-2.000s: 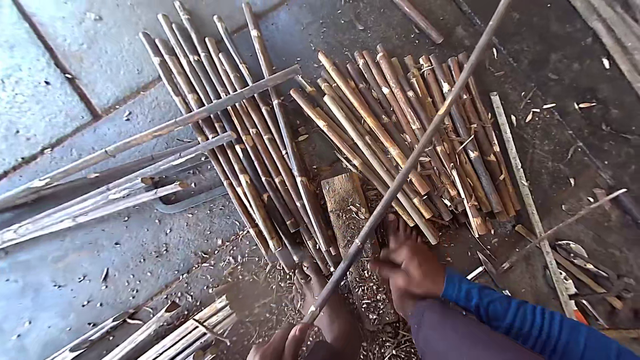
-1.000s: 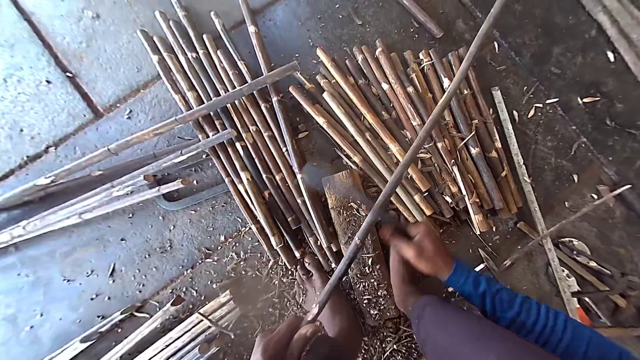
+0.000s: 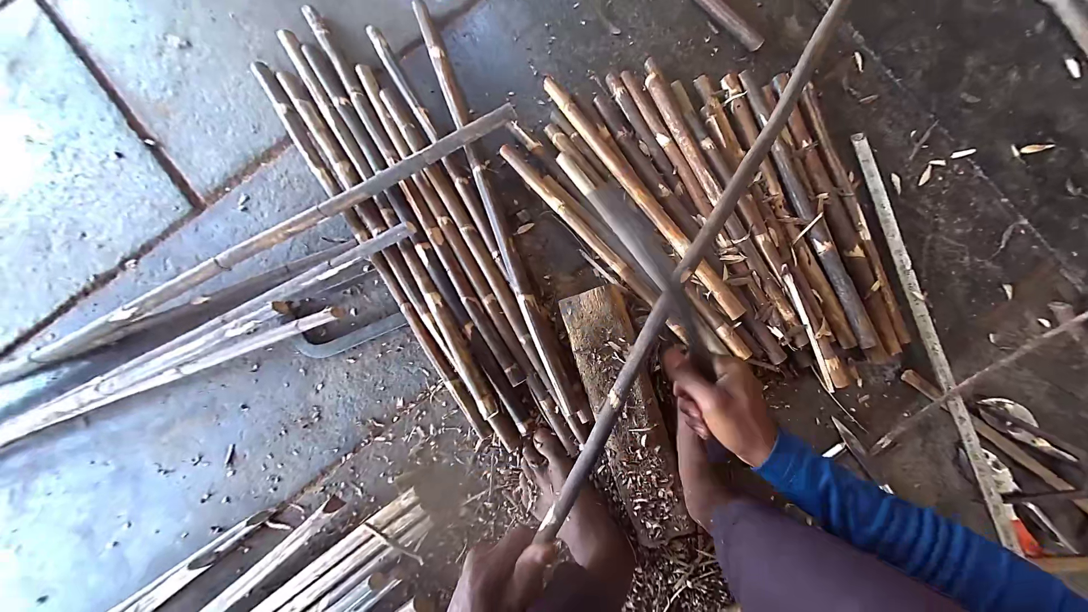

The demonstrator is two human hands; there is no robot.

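My left hand (image 3: 501,569) grips the lower end of a long cane pole (image 3: 718,225) that runs diagonally up to the top right. My right hand (image 3: 722,404) is closed on the handle of a long, blurred blade, perhaps a machete (image 3: 633,234), which points up and left and meets the pole near its middle. Below the pole lies a wooden block (image 3: 595,323) strewn with shavings, between the person's two bare feet. Cut cane pieces (image 3: 671,161) lie in a pile beyond the right hand. Longer cane sticks (image 3: 442,246) lie side by side left of the block.
Long split-ended poles (image 3: 212,263) reach in from the left over a metal C-shaped frame (image 3: 353,338). More poles (image 3: 340,561) lie at the lower left. A long flat strip (image 3: 914,297) and assorted tools (image 3: 1011,442) are at the right. Shavings cover the floor around the feet.
The right hand has turned upward, and the blade now shows plainly above it across the pole. The left hand still holds the pole's lower end, in nearly the same place.
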